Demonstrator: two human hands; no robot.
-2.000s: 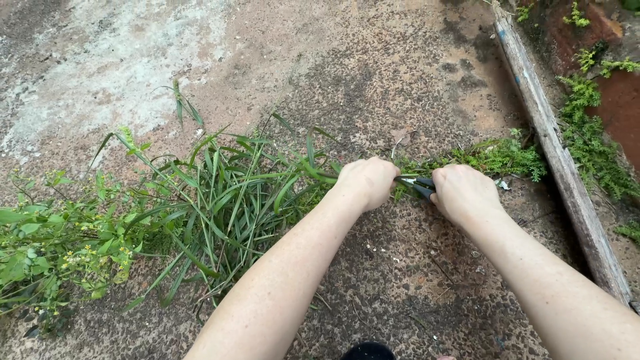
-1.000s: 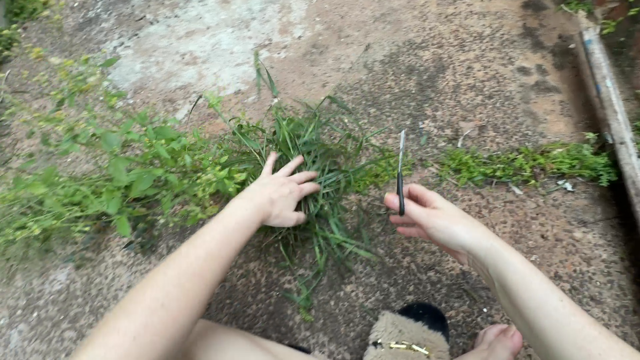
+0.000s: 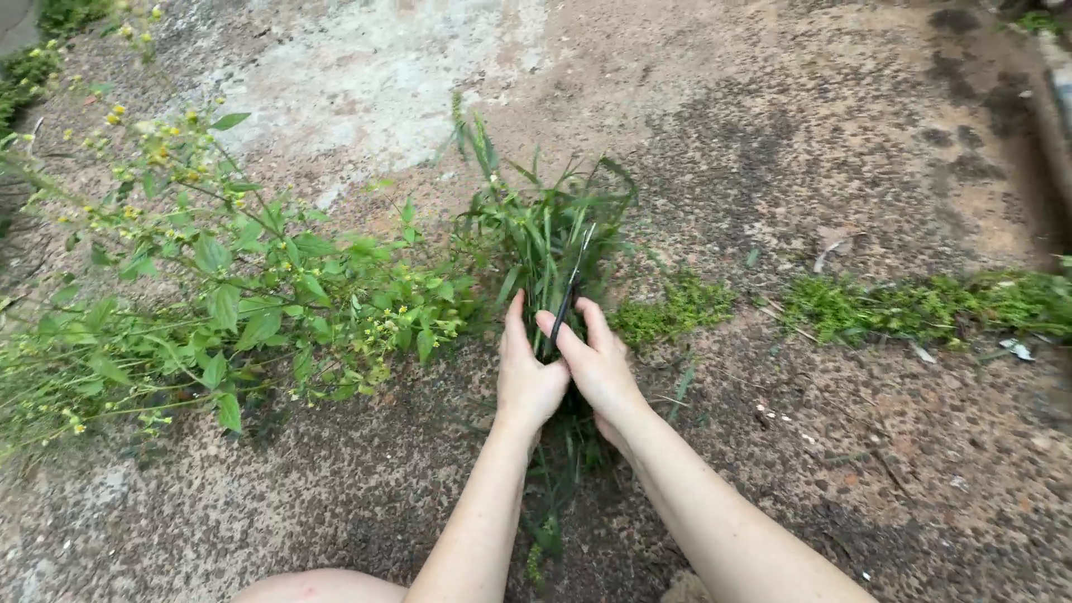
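My left hand (image 3: 529,381) and my right hand (image 3: 596,364) come together around a bunch of long green grass (image 3: 544,226), squeezing it from both sides. Between the thumb and fingers of my right hand is a slim tool with black handles and a thin metal blade, seemingly scissors (image 3: 569,289), pointing up and away over the grass. Some of the blades of grass hang below my hands. My palms and the lower part of the bunch are partly hidden.
Leafy weeds with small yellow flowers (image 3: 251,293) spread to the left. Low green plants (image 3: 938,306) follow a crack in the rough concrete ground (image 3: 754,469) to the right. A blurred wooden beam (image 3: 1057,109) lies at the upper right edge.
My left hand was spread flat on the grass and my right hand was apart with the tool; now both are around the bunch. The grass is gathered more tightly than two seconds ago.
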